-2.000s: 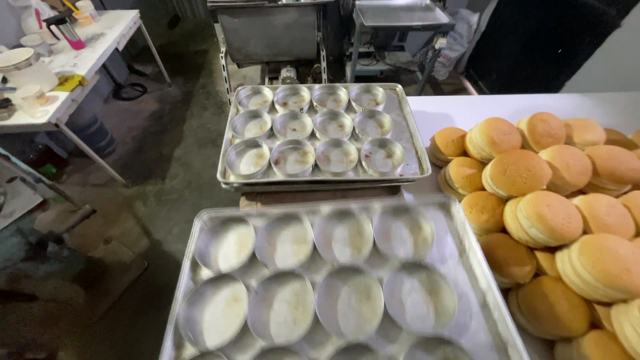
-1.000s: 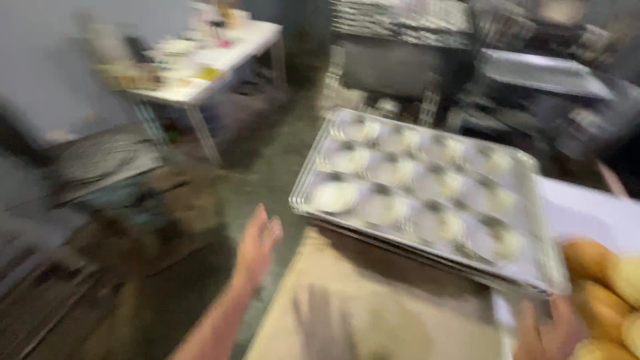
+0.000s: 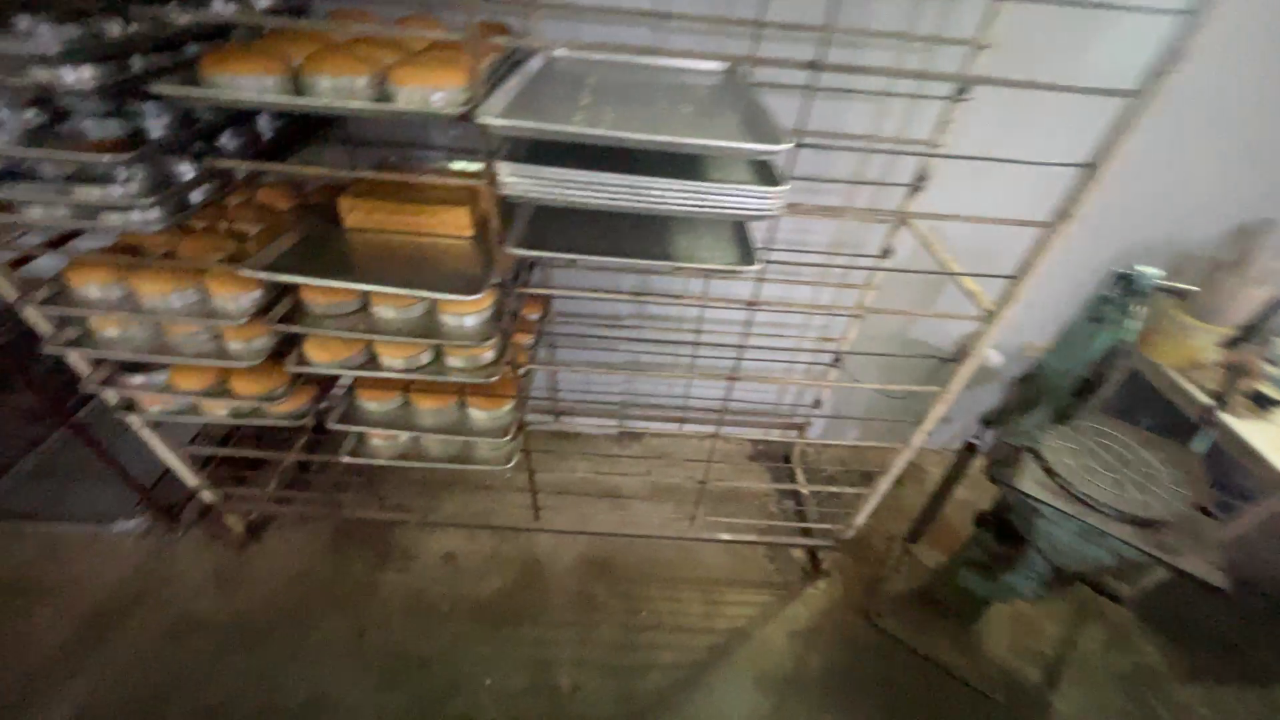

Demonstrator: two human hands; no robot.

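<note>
Neither of my hands is in the head view. A metal bakery rack (image 3: 965,375) fills most of it, somewhat blurred. At its upper middle lie metal sheet trays: a top tray (image 3: 640,100), a stack of several trays (image 3: 645,195) beneath, and a lower tray (image 3: 635,238). On the left, a tray with round golden cakes in metal rings (image 3: 345,75) sits high up. Below it a metal tray (image 3: 390,262) carries a rectangular golden cake (image 3: 408,212). Further trays hold more round cakes in rings (image 3: 165,285).
A green metal machine or stand (image 3: 1070,530) with a round wire rack (image 3: 1120,470) on top stands at the right. Behind it is the edge of a light table (image 3: 1235,430). The concrete floor (image 3: 450,620) spans the foreground, and a pale wall rises behind the rack.
The view has swung far away from the bread table and the ringed trays to the rack. Both hands, seen one second ago near the ringed tray, are out of view.
</note>
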